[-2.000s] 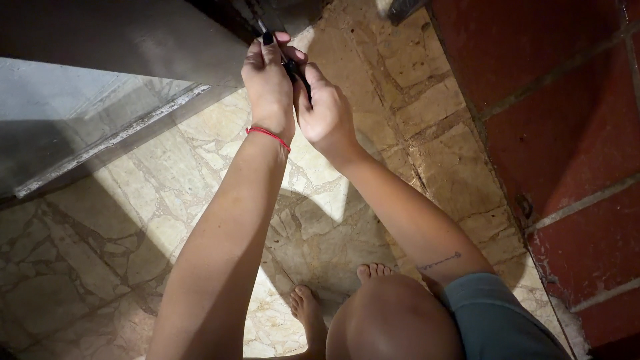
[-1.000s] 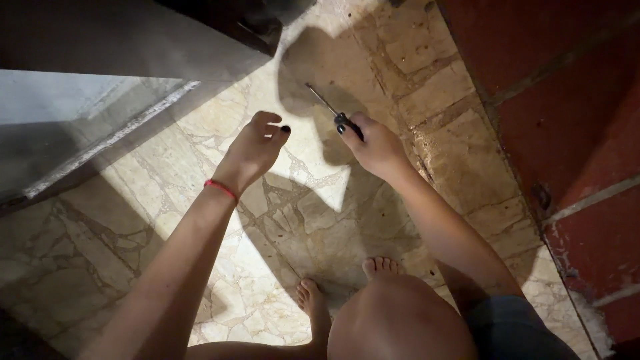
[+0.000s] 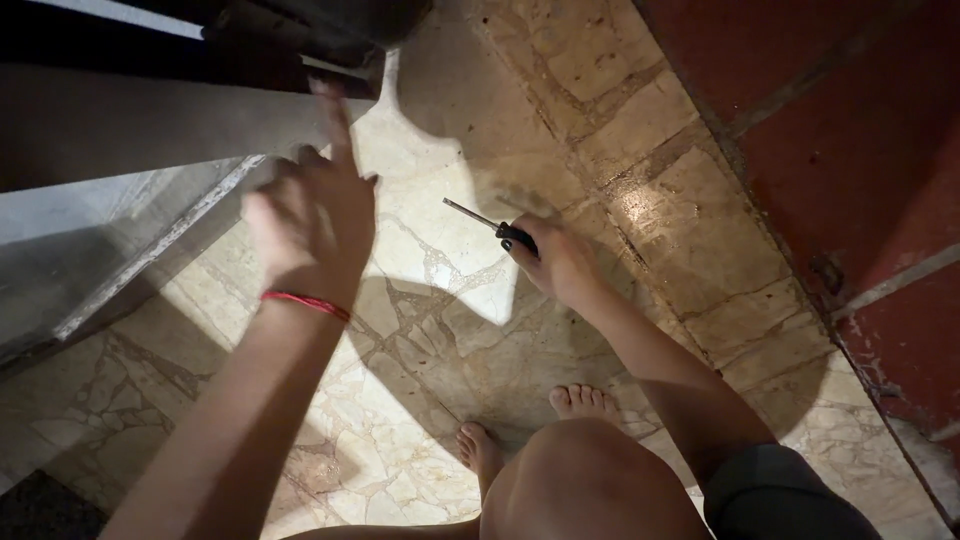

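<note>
My right hand [image 3: 559,255] is closed around the black handle of a screwdriver [image 3: 472,214], whose bare metal shaft points up and to the left over the stone floor. My left hand [image 3: 319,202], with a red string bracelet [image 3: 306,301] at its wrist, is raised and blurred. Its index finger reaches up to the lower edge of a dark panel [image 3: 187,120], perhaps a door; whether the fingertip touches it I cannot tell. Nothing shows in the left hand.
Pale irregular stone paving [image 3: 427,330] lies under my bare feet and bent knee. Red tiles [image 3: 847,135] with light joints run along the right side. A frame with a whitish metal strip [image 3: 161,244] stands at the left, and a dark mat [image 3: 49,506] lies bottom left.
Two seconds ago both hands were together at the dark panel's corner. They came apart, the screwdriver staying in the right hand. Since one second ago the left hand has moved up to the panel.
</note>
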